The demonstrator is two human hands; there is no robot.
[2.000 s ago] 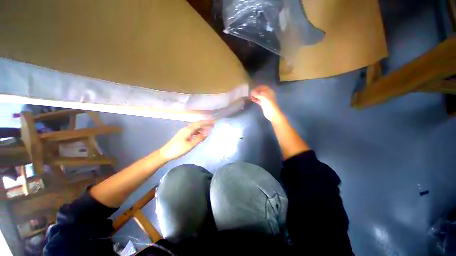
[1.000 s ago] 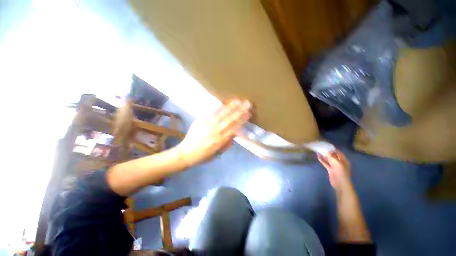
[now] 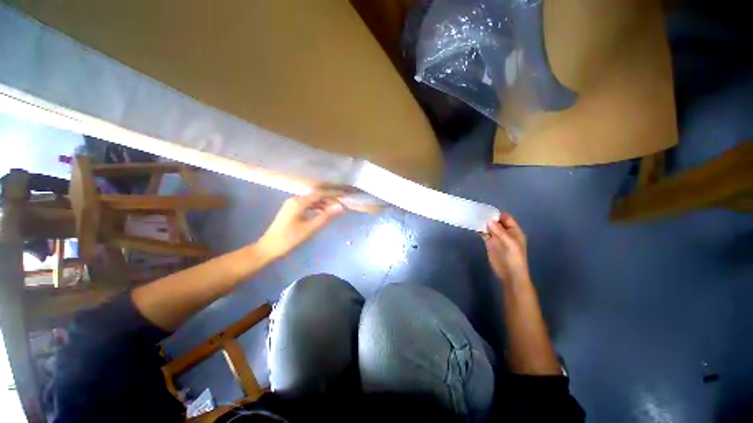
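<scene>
A pale curved strip (image 3: 429, 203) extends off the near edge of the brown board (image 3: 272, 66). My right hand (image 3: 505, 240) pinches its free end over the floor. A longer pale grey strip (image 3: 190, 116) lies along the board's near edge, running to the upper left. My left hand (image 3: 301, 221) is at the board's edge near where the strips meet. Its thumb and fingertips are close together around a thin edge or fold, but whether it grips the strip cannot be told.
A crumpled clear plastic bag (image 3: 475, 54) and a tan cut-out card (image 3: 607, 124) lie at the upper right. A wooden piece of furniture (image 3: 693, 186) stands at the right. Wooden stools (image 3: 149, 202) stand at the left. My knees are below the board.
My left hand has moved off the top of the board to its near edge. My right hand has the strip's end drawn out straighter. The camera view has also turned.
</scene>
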